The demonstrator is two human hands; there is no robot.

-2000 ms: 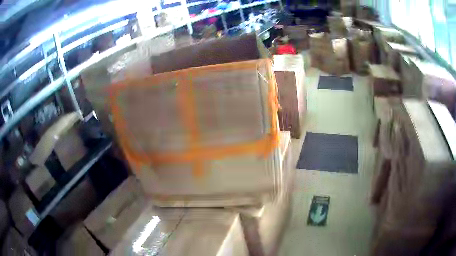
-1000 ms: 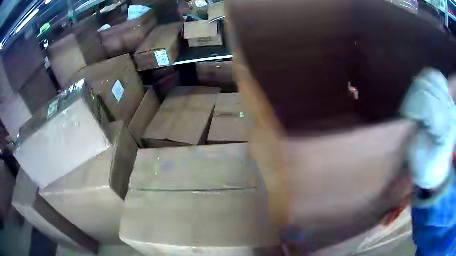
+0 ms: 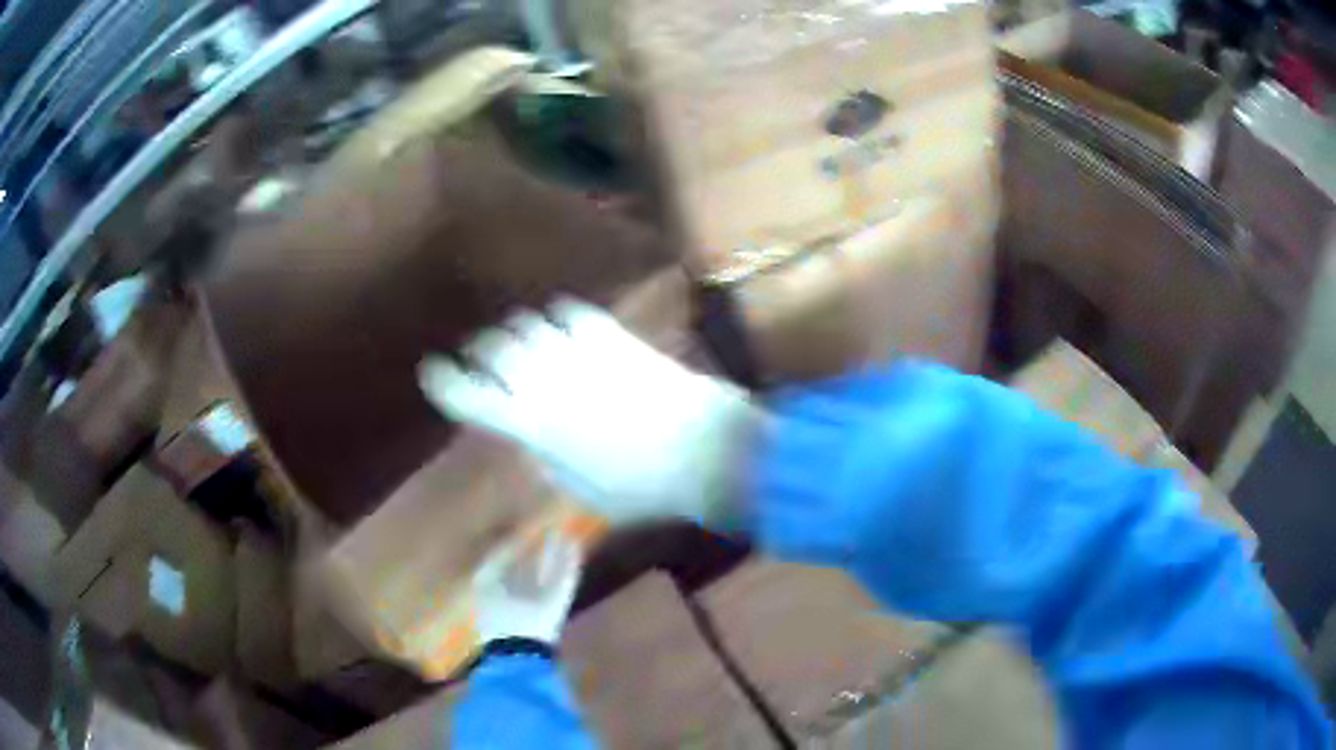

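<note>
A brown open carton (image 3: 425, 484) with orange tape is tilted at centre left, its dark inside showing. My left hand (image 3: 528, 586), in a white glove with a dark cuff band, holds its near side beside the orange tape; the fingertips are blurred. My right hand (image 3: 594, 418), in a white glove with a blue sleeve, is over the carton's near edge, palm down, fingers apart and holding nothing. It hides part of the carton.
A taped carton with a dark printed mark (image 3: 835, 191) stands behind my right forearm. Closed cartons (image 3: 821, 630) lie below. Another open carton (image 3: 1128, 88) is at upper right. Labelled cartons (image 3: 147, 572) and a metal rail (image 3: 176, 139) are at left. A dark mat (image 3: 1289, 469) shows at right.
The open carton has shifted from the right to centre left of the view and tilted. Both hands now show at it; one gloved hand showed at its right side before.
</note>
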